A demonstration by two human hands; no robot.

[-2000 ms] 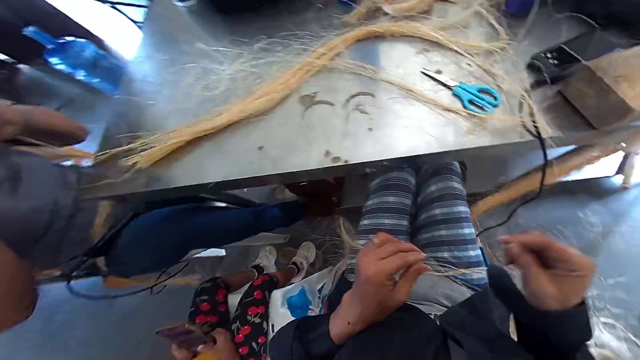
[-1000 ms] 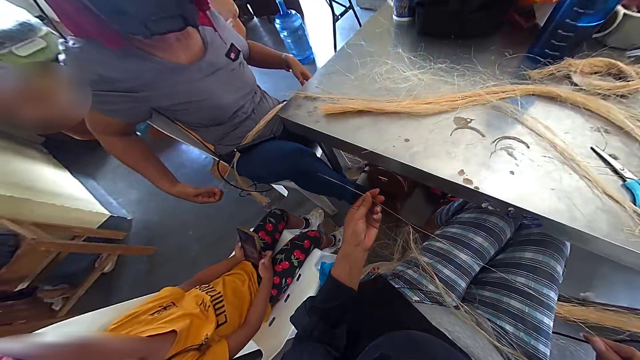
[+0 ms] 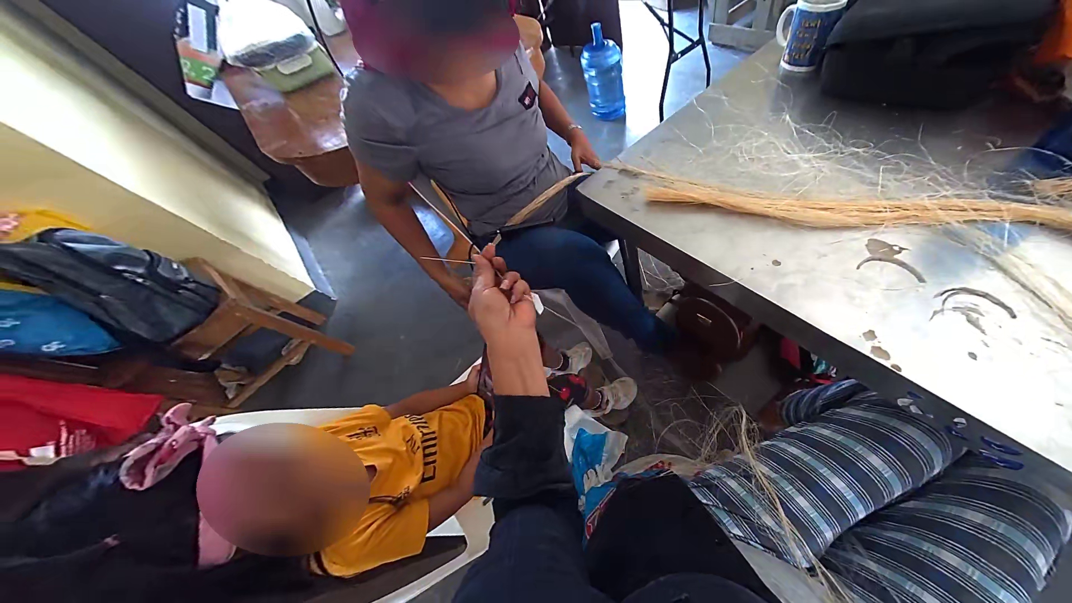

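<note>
My left hand is raised at mid-view, its fingertips closed on a thin pale fiber strand. My right hand is outside the frame. Loose fibers lie over my striped trousers. On the metal table lies a long bundle of straw-coloured plant fibers, with a tangle of fine fibers behind it.
The metal table fills the right side, with a mug and a black bag at its back. A person in grey sits across; another in a yellow shirt is at lower left. A blue water bottle stands behind.
The view has swung left. My left hand has risen from near my lap and stretched out with the strand. My right hand, in view earlier, has gone out of frame.
</note>
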